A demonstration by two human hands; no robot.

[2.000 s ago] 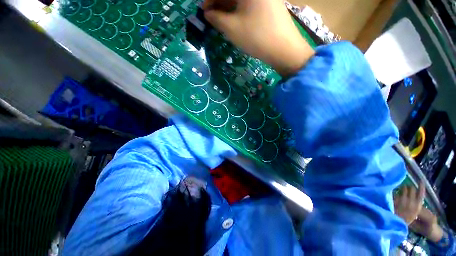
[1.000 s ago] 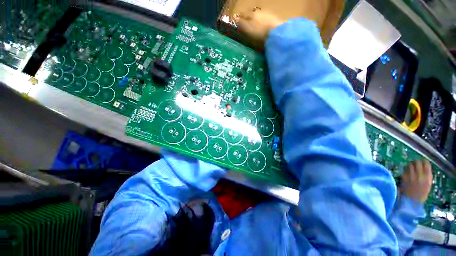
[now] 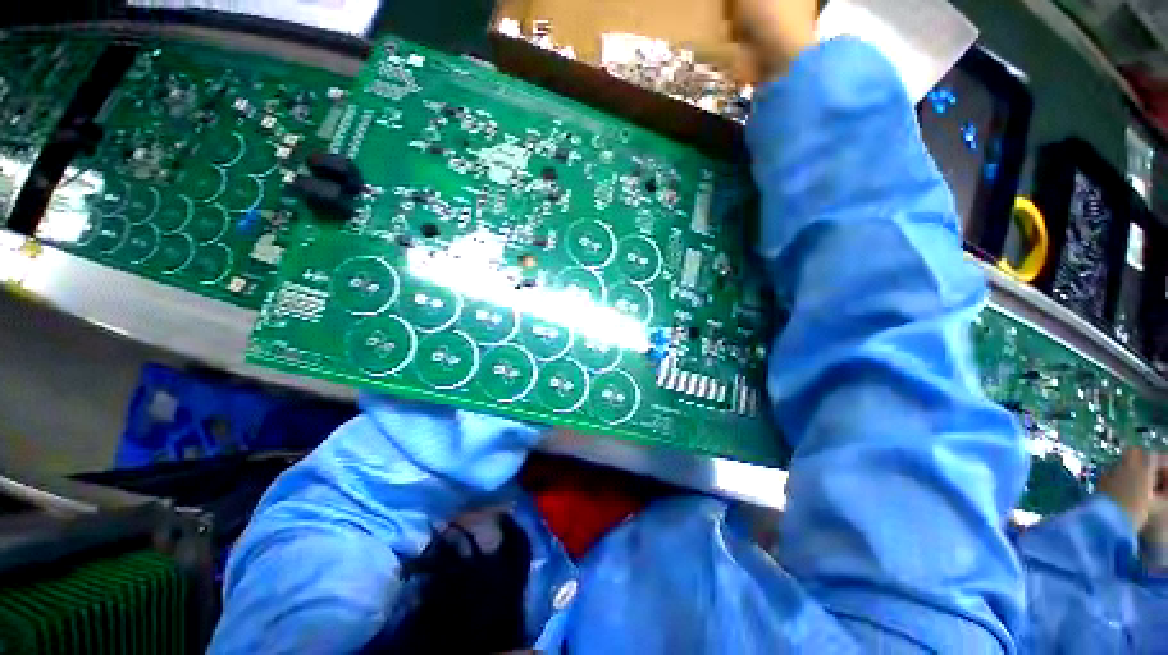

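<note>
A large green circuit board (image 3: 512, 192) with rows of white circles lies tilted over the rail. A black block component (image 3: 329, 186) stands at its left edge. My right hand (image 3: 772, 36) is at the open cardboard box (image 3: 576, 58), which holds white-silver parts (image 3: 660, 64). The hand is blurred and cut off by the top edge, so its fingers and any part in them cannot be made out. My left sleeve (image 3: 333, 493) reaches to the board's lower edge; my left hand is hidden, seemingly beneath the board.
Another board (image 3: 179, 192) with a black bar (image 3: 74, 138) lies left. A white box (image 3: 903, 39), blue-part tray (image 3: 954, 141), yellow roll (image 3: 1025, 241) and black bin (image 3: 1089, 237) are at right. Another person's hand (image 3: 1130, 484) is far right. A board rack (image 3: 96, 601) is low left.
My right hand has left the black component on the board and gone to the cardboard box, then shifted right along it. The board appears further left and more fully in view.
</note>
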